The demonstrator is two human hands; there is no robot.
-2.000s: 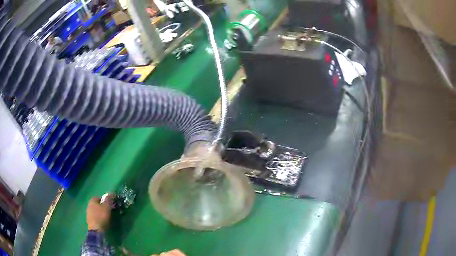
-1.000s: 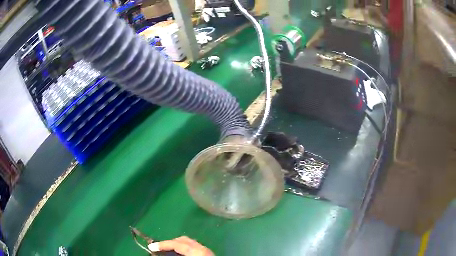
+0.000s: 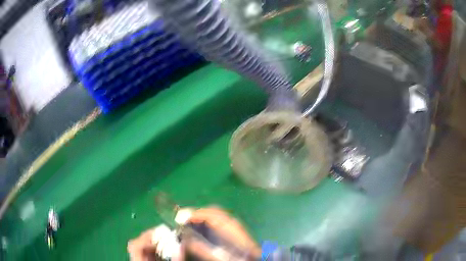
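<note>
The frame is blurred. My left hand [image 3: 140, 246] is at the bottom edge, partly cut off, with its fingers on a small white plastic unit [image 3: 167, 243]. My right hand [image 3: 225, 227] is just right of it, closed around the dark handle of a soldering iron [image 3: 202, 235]. The iron's blurred tip points up and left, above the white unit; I cannot tell if they touch. A blue band [image 3: 268, 250] shows at my right wrist. The unit's inner parts are hidden or too blurred to see.
A cloudy extractor funnel [image 3: 278, 176] on a grey ribbed hose [image 3: 232, 43] stands beyond my right hand. Right of it are silvery scraps [image 3: 351, 162] and a dark box [image 3: 370, 84]. Stacked blue trays [image 3: 138, 63] stand across the green belt [image 3: 127, 148]. Another small unit [image 3: 52, 222] lies at left.
My left hand, out of view one second ago, now shows at the bottom with the white unit. My right hand still holds the iron. The view has shifted, so the funnel sits higher and further right.
</note>
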